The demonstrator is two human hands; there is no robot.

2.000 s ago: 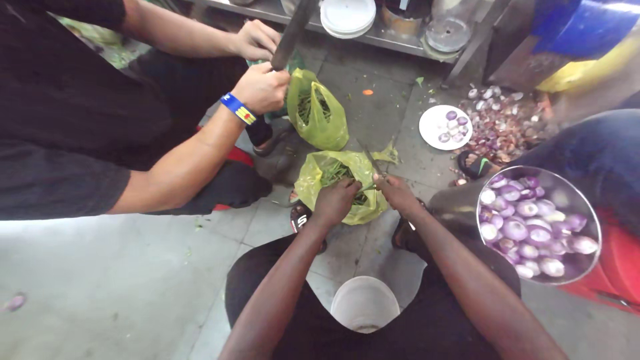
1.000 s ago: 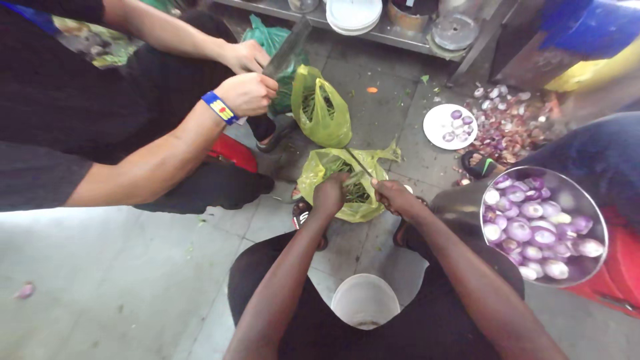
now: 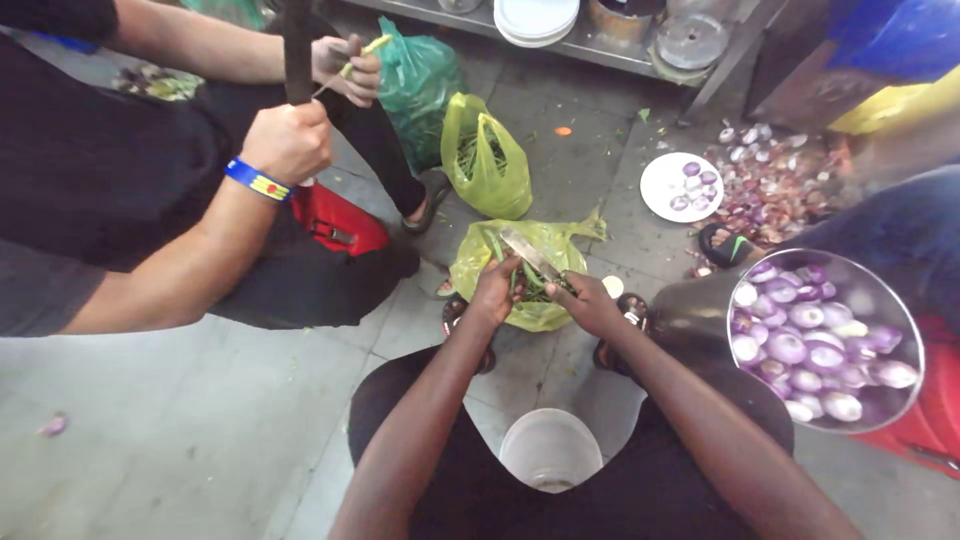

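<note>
My left hand (image 3: pixel 497 291) is closed on some long green beans (image 3: pixel 492 244), over an open yellow-green plastic bag (image 3: pixel 480 247) on the floor. In my right hand (image 3: pixel 589 301) is a knife (image 3: pixel 529 253), its blade pointing up and left across the bag, close to the beans. More cut green pieces lie in the bag below. A translucent plastic bucket (image 3: pixel 551 450) stands between my knees.
A co-worker at left holds a large knife (image 3: pixel 298 52) and a green strand. Beyond my bag stand another yellow-green bag (image 3: pixel 491 169) and a teal bag (image 3: pixel 420 82). At right are a metal pot (image 3: pixel 921 352) of peeled onions, a white plate (image 3: pixel 660 187), onion skins (image 3: pixel 780 180) and a foot. A metal shelf (image 3: pixel 615 60) runs behind.
My knife blade has swung to point further left, over the bag beside the beans. The co-worker's hands have moved apart, and the large knife now stands upright.
</note>
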